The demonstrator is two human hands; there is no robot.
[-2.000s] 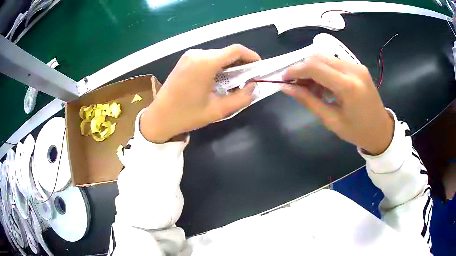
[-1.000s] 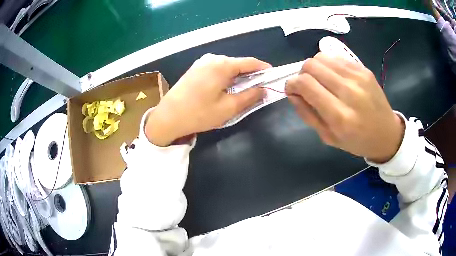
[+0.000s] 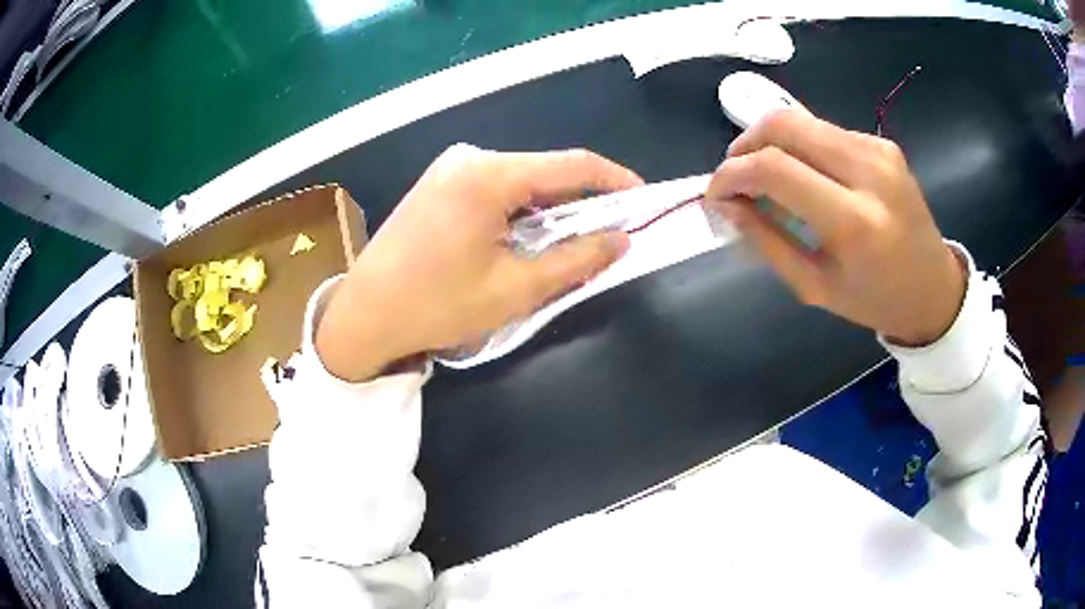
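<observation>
A white curved housing half (image 3: 666, 248) is held over the black mat, its inside facing up. My left hand (image 3: 500, 244) grips its near part, thumb pressed on the inside. A thin red lead wire (image 3: 669, 214) runs from my left thumb to the fingertips of my right hand (image 3: 833, 214), which pinch it over the housing. The rounded end (image 3: 752, 98) shows beyond my right fingers. The free wire end trails on the mat beyond my right hand. My right fingers hide part of the housing and wire.
An open cardboard tray (image 3: 226, 399) with yellow scraps (image 3: 217, 300) stands at left. White round pieces (image 3: 110, 387) and stacked white housings lie left of it. Another white housing (image 3: 702, 50) lies at the pale rail (image 3: 476, 105). A grey post is upper left; part of a person shows at the right edge.
The housing has tilted, and more of its near end shows below my left hand. My right hand has stayed near the wire, which now bends more. The view has shifted slightly.
</observation>
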